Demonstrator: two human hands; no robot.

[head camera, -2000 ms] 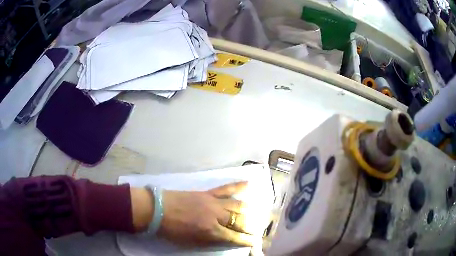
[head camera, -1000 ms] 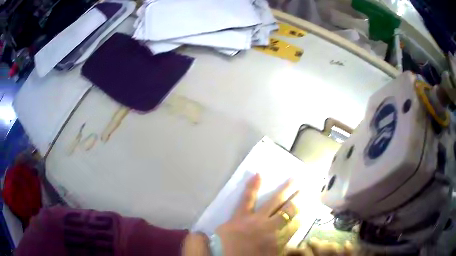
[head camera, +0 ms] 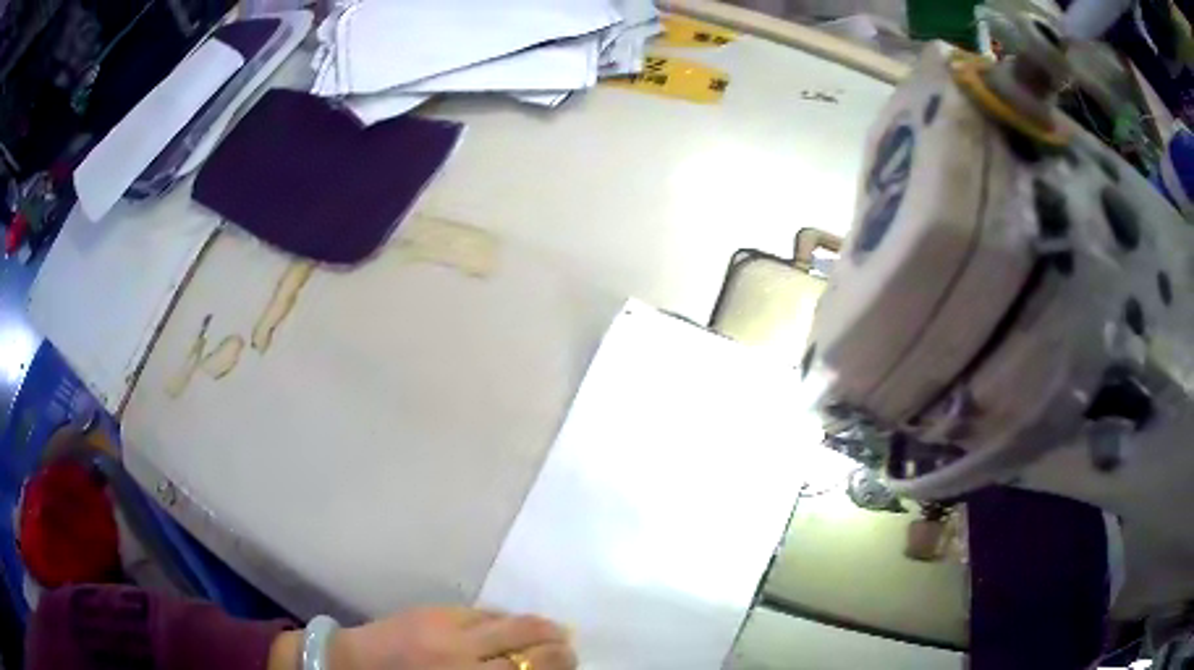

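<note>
A white panel (head camera: pixel 642 484) lies on the table, its far right part brightly lit beside the sewing machine head (head camera: pixel 917 236). A dark edge shows along its right side. My left hand (head camera: pixel 465 639) is at the panel's near left corner, fingers together, cut off by the bottom edge; whether it grips or only rests there does not show. My right hand is not in view. The presser foot area (head camera: pixel 871 471) is under the head, partly lost in glare. A dark purple panel (head camera: pixel 327 177) lies alone at far left.
A stack of white panels (head camera: pixel 458 46) lies at the far edge beside yellow labels (head camera: pixel 681 79). A smaller purple and white pile (head camera: pixel 164 118) is at far left. Purple fabric (head camera: pixel 1034 576) lies right of the needle area. A red item (head camera: pixel 68 524) is at left, below the table.
My left hand has moved from on top of the white panel to its near left corner. My right fingers have left the view. The camera view has shifted, showing more below the machine head.
</note>
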